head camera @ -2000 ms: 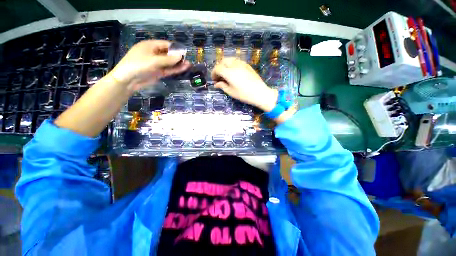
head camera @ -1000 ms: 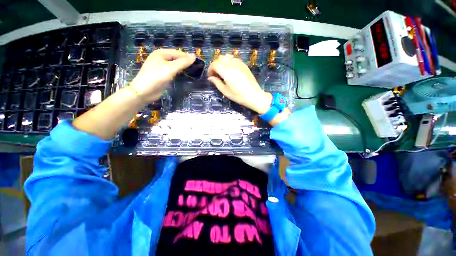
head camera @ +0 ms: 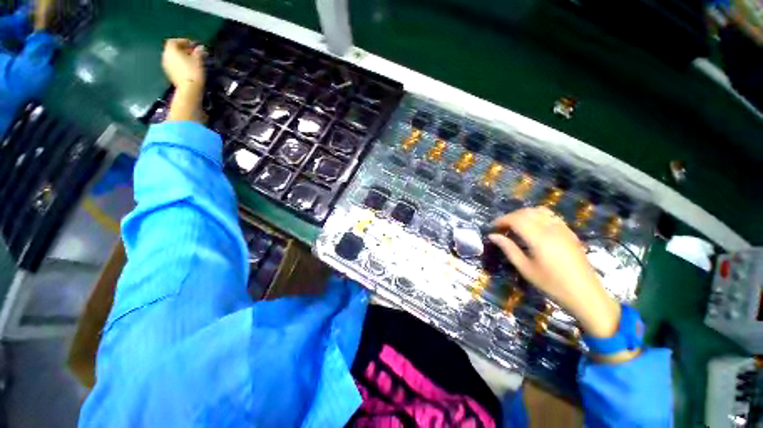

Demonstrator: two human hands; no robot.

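My left hand (head camera: 184,65) is at the upper left, at the far left end of the black blister tray (head camera: 339,134). Its fingers are bent, and I cannot tell whether they hold anything. My right hand (head camera: 542,242) is low over the clear blister tray (head camera: 381,167), fingertips beside a shiny, pale rounded piece (head camera: 468,241). A dark area under the fingers is partly hidden, so a grip cannot be made out. Black modules with orange tails (head camera: 467,161) form a row at the tray's back. More dark squares (head camera: 350,245) lie in its front left pockets.
The pale metal rail (head camera: 502,125) runs behind the trays. A white scrap (head camera: 690,249) and the power supply (head camera: 738,292) are at the right. A power strip (head camera: 736,393) is at lower right. Another person's blue sleeve (head camera: 25,75) shows at upper left. A cardboard box (head camera: 100,322) is below.
The view has turned, so the trays now slant. My left hand has moved away from my right, to the black tray's far left. The black square between my hands no longer shows there.
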